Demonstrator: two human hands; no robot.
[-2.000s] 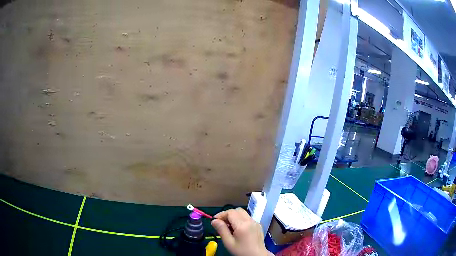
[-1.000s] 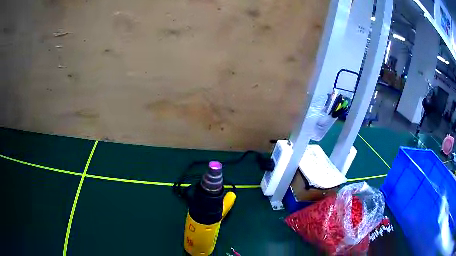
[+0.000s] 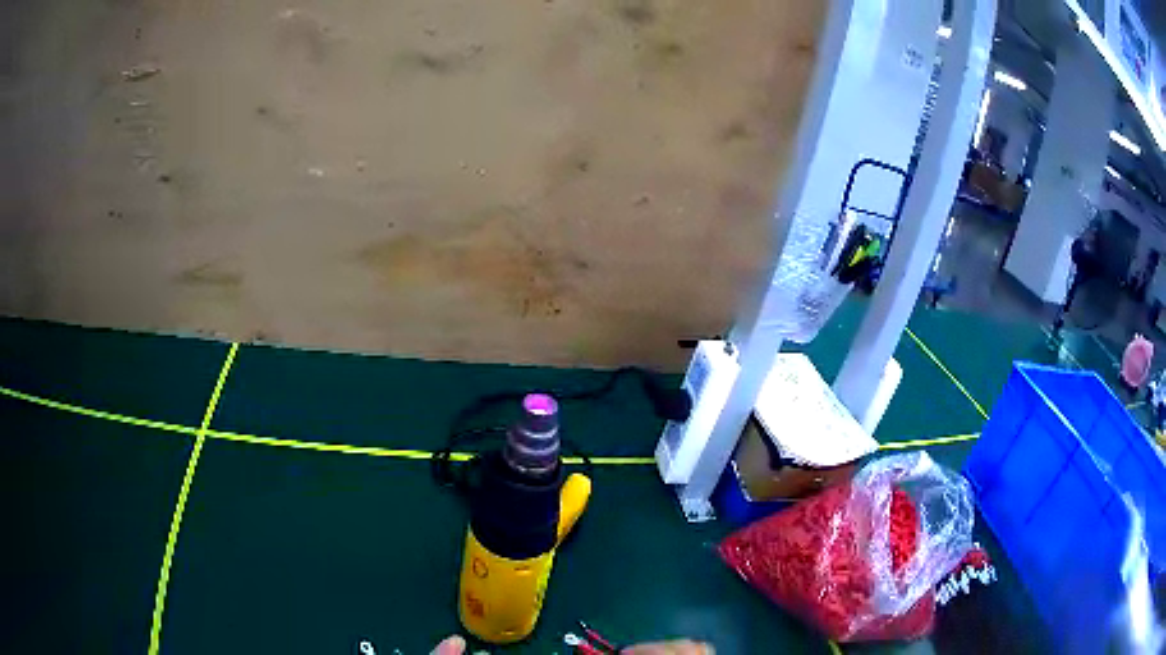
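Note:
The yellow heat gun [image 3: 501,591] stands upright on the green mat, its dark nozzle up with a pink-purple tip [image 3: 541,404]. Both hands are cut off by the bottom edge. Only a fingertip of my left hand [image 3: 448,646] shows, left of the gun's base. Part of my right hand [image 3: 668,649] shows to the right of the gun. Cable leads with red sleeves [image 3: 596,637] and a silver ring reach left from its fingertips. Another silver ring terminal [image 3: 367,647] shows left of my left fingertip; what holds it is hidden.
A clear bag of red sleeves [image 3: 831,563] lies right of the gun, with lead ends [image 3: 965,576] beside it. Behind are a cardboard box [image 3: 780,471] with papers and a white post [image 3: 818,192]. A blue tote [image 3: 1055,473] is at right. The black cord [image 3: 492,406] curls behind the gun.
My right hand held a red-sleeved lead end at the nozzle, then left that spot; it now shows low at the bottom edge. The view tilted down, and my left fingertip has come in.

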